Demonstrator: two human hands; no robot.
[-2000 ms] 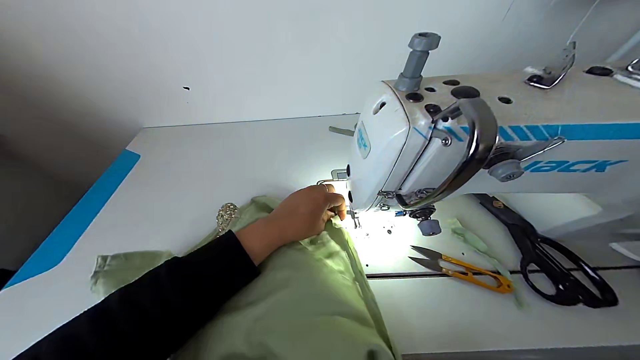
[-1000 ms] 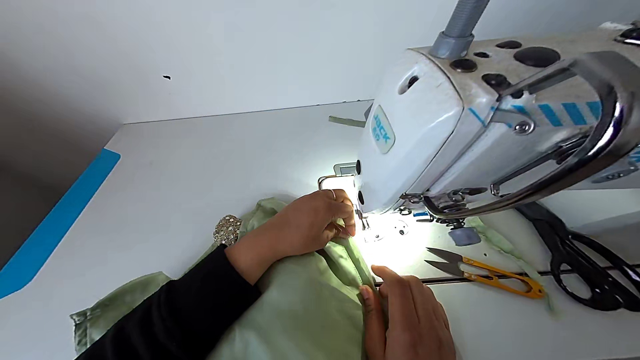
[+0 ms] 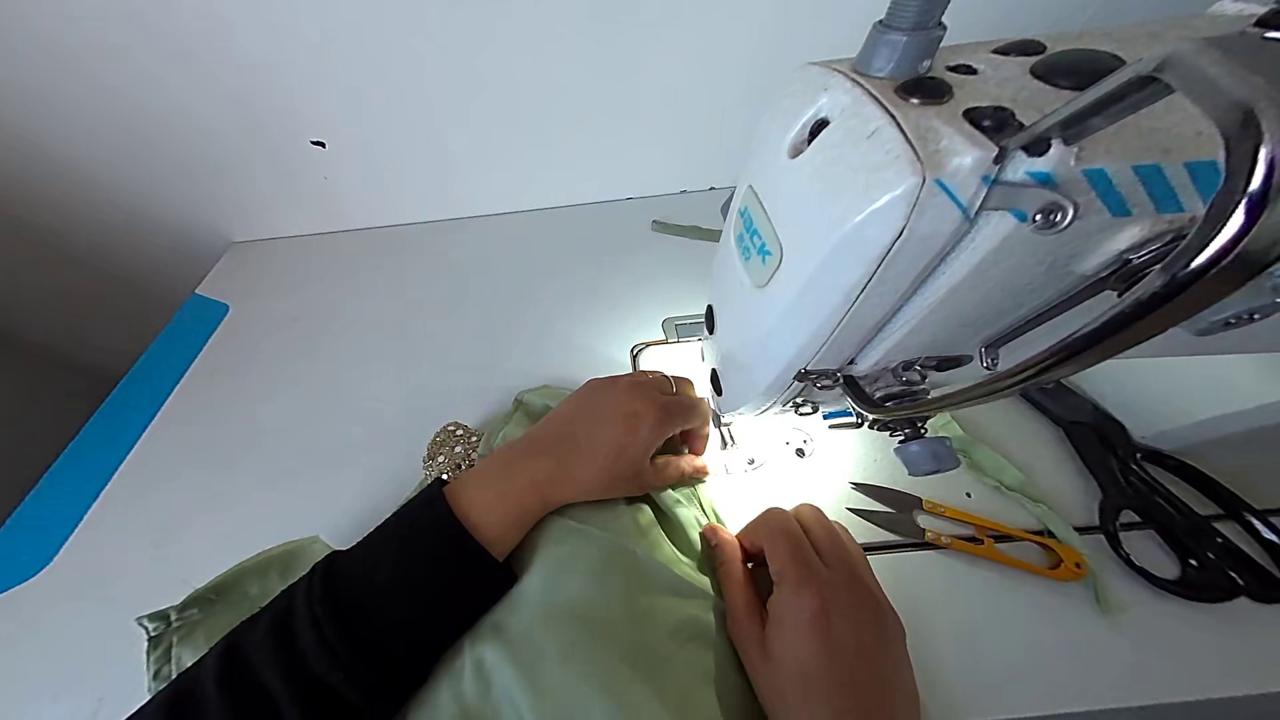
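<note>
A light green satin fabric (image 3: 600, 600) lies bunched on the table left of and below the needle area of a white Jack sewing machine (image 3: 830, 220). My left hand (image 3: 620, 430), with a ring and a black sleeve, pinches the fabric's edge just left of the presser foot (image 3: 728, 435). Lower down the same edge, my right hand (image 3: 810, 610) grips it between thumb and index finger. A jewelled ornament (image 3: 452, 450) shows beside my left wrist. The fingertips of my left hand are partly washed out by the machine's lamp.
Right of the needle plate lie thread snips with yellow handles (image 3: 985, 540), a green fabric strip (image 3: 1000, 475) and black-handled scissors (image 3: 1170, 510). Behind the machine head is a small green scrap (image 3: 685, 231). A white wall (image 3: 480, 110) rises behind the table.
My right hand, absent from the earliest frame, has come in at the lower right and taken the fabric edge. My left hand stays by the presser foot. The view has moved closer to the machine.
</note>
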